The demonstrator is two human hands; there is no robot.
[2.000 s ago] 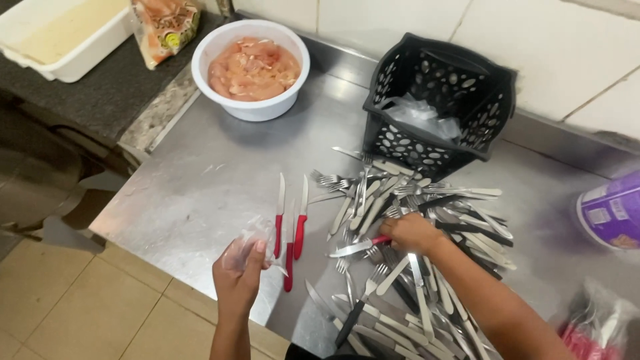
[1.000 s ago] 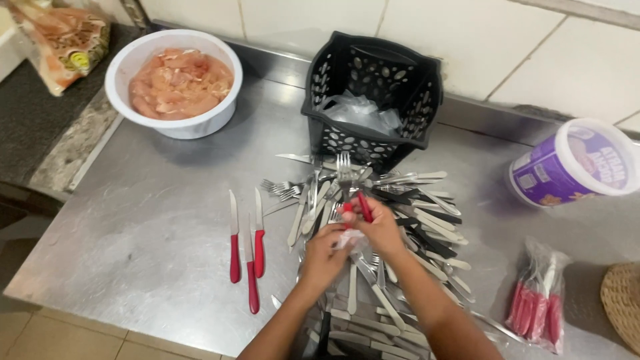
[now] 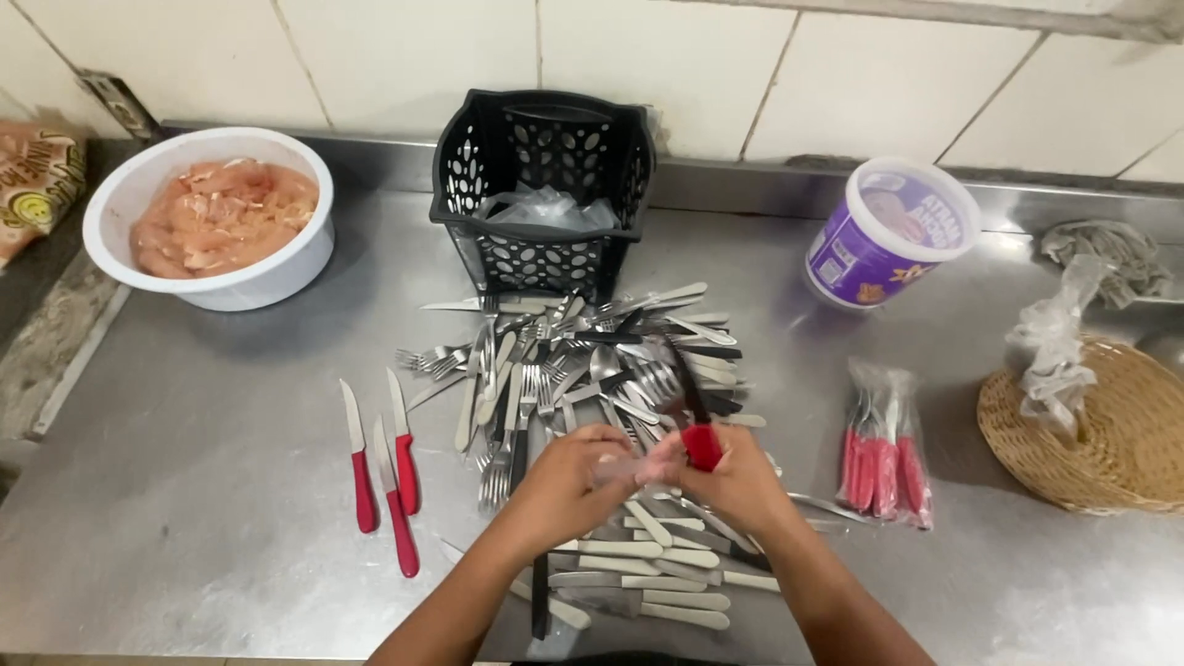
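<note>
My left hand [image 3: 578,481] pinches a piece of clear plastic film [image 3: 622,470] over the cutlery. Beside it, nearly touching, my right hand [image 3: 726,476] grips red-handled cutlery [image 3: 701,448]; fork tines and a blurred dark blade rise from it. Beneath both hands spreads a loose pile of forks and knives [image 3: 684,557] with cream and black handles, plus a spoon [image 3: 605,363]. Several red-handled knives [image 3: 403,546] lie apart to the left, blades pointing away. Right of the pile rests a clear bag of red-handled cutlery [image 3: 885,453].
Behind the pile stands a black perforated plastic basket [image 3: 546,254] with clear plastic inside. A white bowl of raw meat [image 3: 250,291] is at back left. On the right are a purple and white tub [image 3: 856,245], a wicker basket [image 3: 1036,462] and a crumpled cloth [image 3: 1105,259].
Two seconds ago my hands were apart, the right one in the pile; now they are together above it, with red-handled cutlery upright in the right. The view has shifted right.
</note>
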